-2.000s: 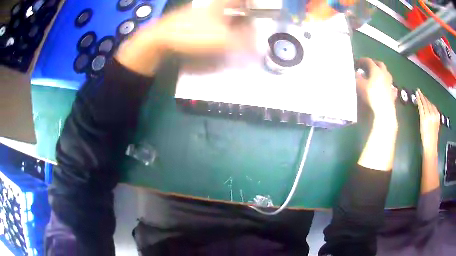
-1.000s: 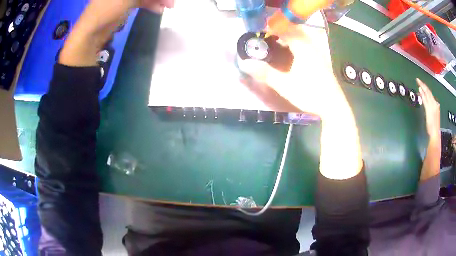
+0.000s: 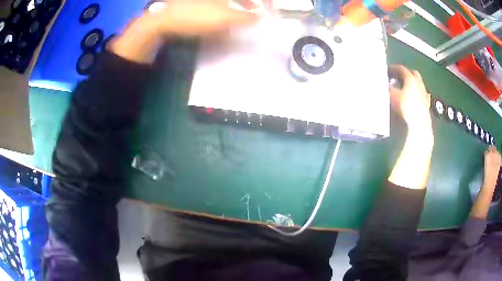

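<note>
A black disc with a silver centre (image 3: 313, 55) sits on the round holding fixture on top of the white glue dispenser (image 3: 247, 90). My left hand (image 3: 220, 22) is a bright blur over the machine's back left part; whether it holds anything cannot be told. My right hand (image 3: 408, 90) is low beside the machine's right edge, its fingers curled round a dark disc that shows only in part. The blue dispensing head (image 3: 327, 8) and the orange cylinder (image 3: 371, 10) stand behind the fixture, cut off by the top edge.
A blue parts tray (image 3: 55, 60) with loose discs is at left, beside a cardboard carton (image 3: 14, 110). A row of discs (image 3: 460, 119) runs right, near another person's hand (image 3: 491, 160). A pale cable (image 3: 325, 192), plastic scraps (image 3: 149, 166) and a red bin (image 3: 470, 63) also show.
My right hand has left the fixture and moved right, beside the machine. My left hand has moved from over the tray to over the machine. A disc now sits uncovered on the fixture.
</note>
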